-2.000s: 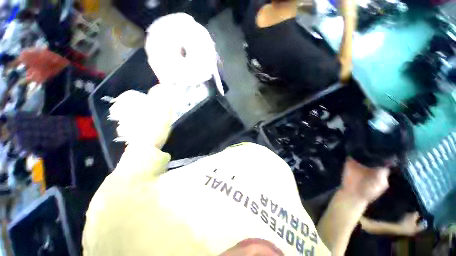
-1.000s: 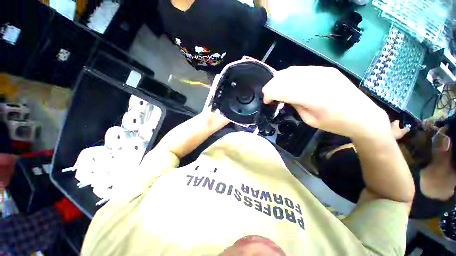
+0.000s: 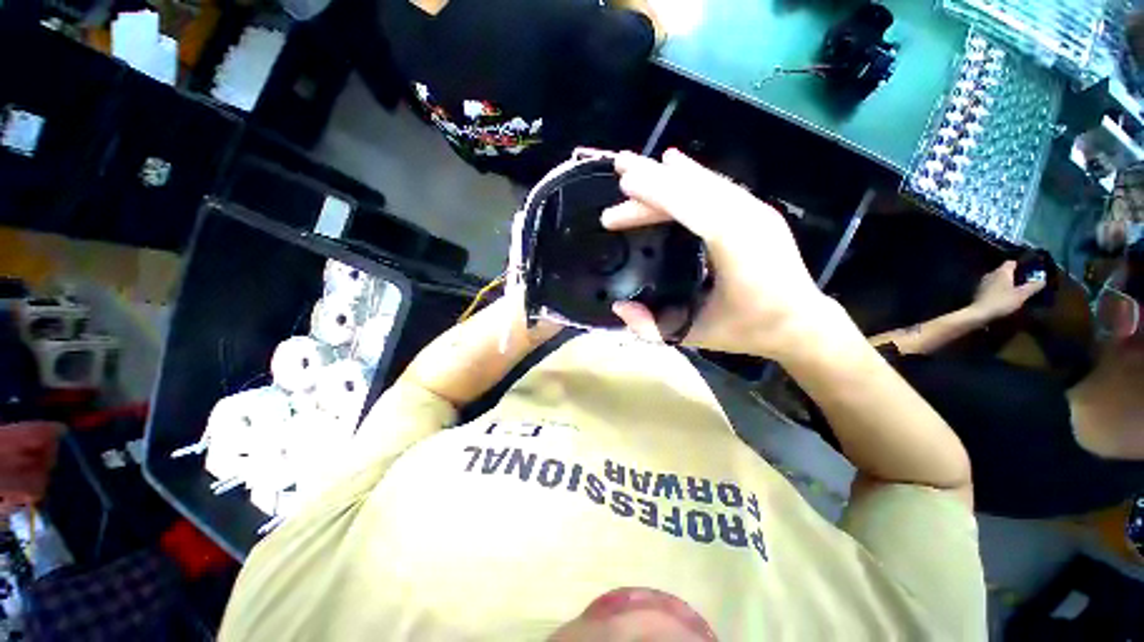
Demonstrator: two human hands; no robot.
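A black round housing [image 3: 590, 251] is held in front of my chest, its hollow side towards me. The thin rim of a white housing shell [image 3: 518, 257] shows around its left and upper edge. My left hand [image 3: 533, 307] holds the shell from the left and below, its fingers mostly hidden behind it. My right hand [image 3: 728, 257] grips the black housing from the right, fingers over its upper edge and thumb at its lower inside. The contact between the two parts is hidden.
A black crate [image 3: 188, 376] with several white shells [image 3: 297, 364] stands at left. A person in a black shirt [image 3: 514, 75] is ahead. A green-topped workbench [image 3: 753, 63] with a clear tray [image 3: 979, 138] is at upper right. Another person's arm [image 3: 941, 329] reaches in from the right.
The shell came from the left crate to my chest and met the black housing. Over the last second my right hand moved from reaching into the housing to gripping its right side.
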